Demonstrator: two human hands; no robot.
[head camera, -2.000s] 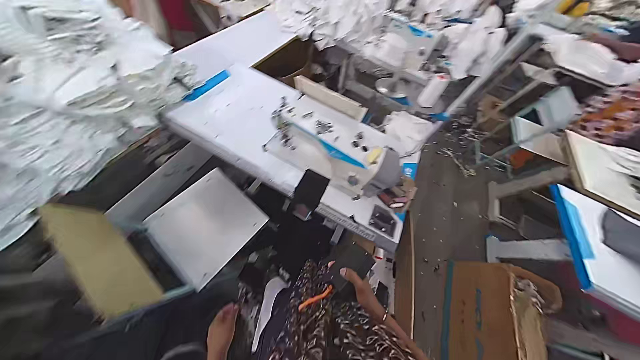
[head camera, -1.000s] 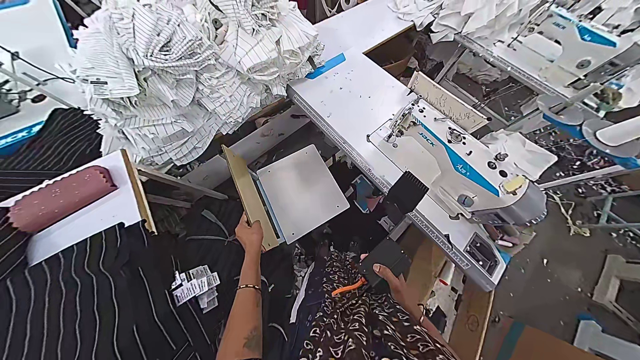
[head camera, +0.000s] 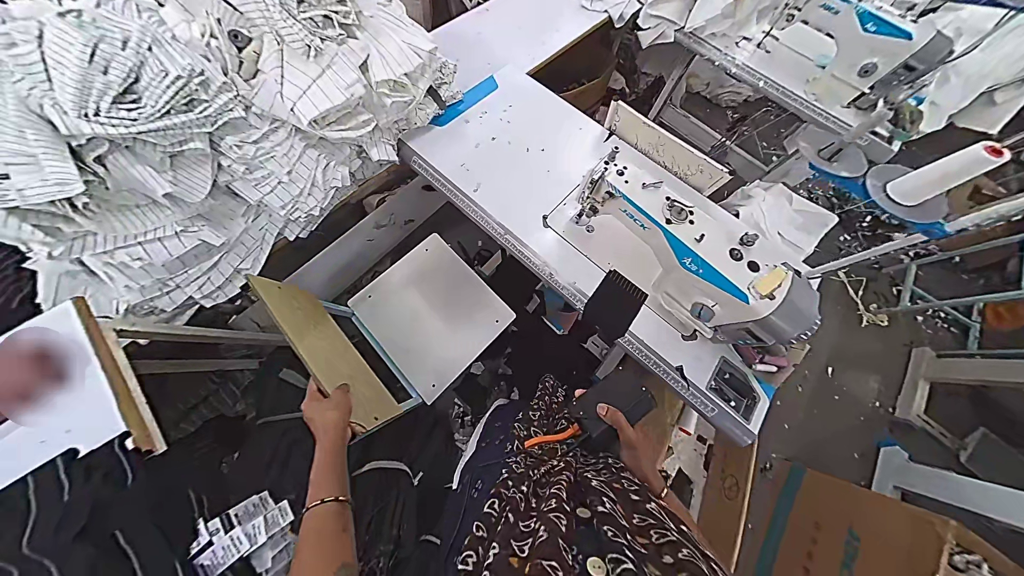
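Observation:
My left hand (head camera: 328, 410) grips the lower edge of the tan wooden backrest (head camera: 324, 352) of a stool, beside its pale square seat (head camera: 432, 318). At my waist my right hand (head camera: 628, 440) holds a flat black device (head camera: 614, 406), its thumb on the near side. An orange strap (head camera: 552, 437) lies by the device over the patterned garment. In front stands a white Jack sewing machine (head camera: 680, 248) on a white table (head camera: 512, 136). A black ribbed object (head camera: 614, 304) sticks up at the table's near edge.
White striped fabric (head camera: 160, 144) is heaped at upper left. Dark striped cloth (head camera: 80, 504) and a white board (head camera: 64, 392) lie at left. A cardboard box (head camera: 848, 520) is at lower right. Another sewing machine (head camera: 872, 48) and a thread cone (head camera: 948, 174) stand at upper right.
My left hand, apart from the stool's backrest two seconds ago, has taken hold of it. The black device stays in my right hand. The view has swung left.

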